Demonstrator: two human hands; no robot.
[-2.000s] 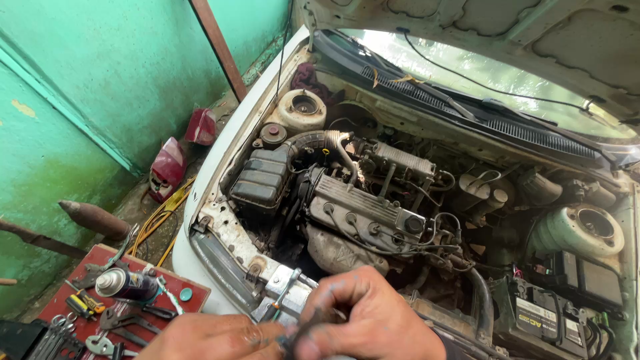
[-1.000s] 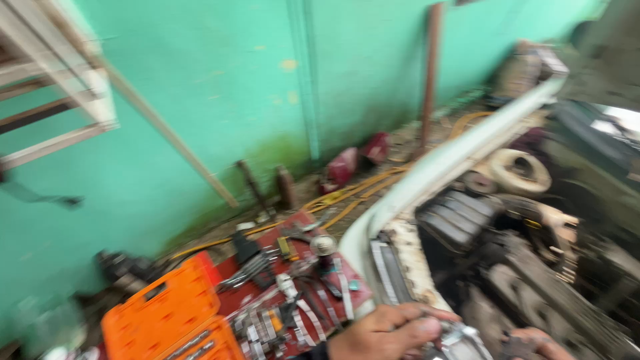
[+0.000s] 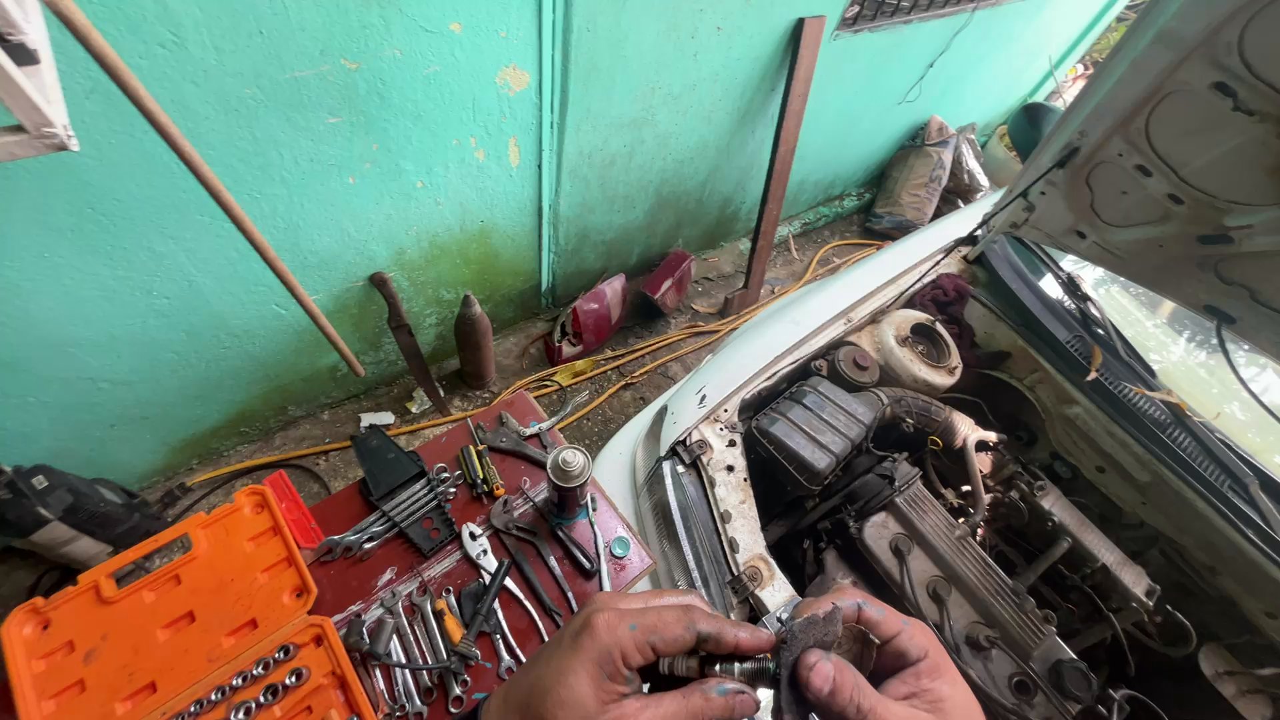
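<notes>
Low in the head view, my left hand [image 3: 640,660] pinches a spark plug [image 3: 720,668] by its body, the threaded end pointing right. My right hand [image 3: 885,660] holds a dark, worn piece of abrasive paper or cloth [image 3: 808,650] folded against that threaded end. Both hands have dark grime and bluish smears. They are over the front edge of a pale car, beside the engine bay. The engine's valve cover [image 3: 935,560], with several plug leads, lies behind and right of my right hand; the black air filter box [image 3: 815,430] is farther back.
A red tabletop [image 3: 350,500] at left bears wrenches, pliers [image 3: 500,575], screwdrivers and a spray can [image 3: 569,480]. An orange socket case [image 3: 165,610] lies at lower left. A yellow cable [image 3: 640,355] runs along the green wall. The raised hood [image 3: 1160,150] is at upper right.
The view has swung left from the engine bay toward the wall and tools. The spark plug and the dark piece between my hands show plainly now; they were blurred or hidden before.
</notes>
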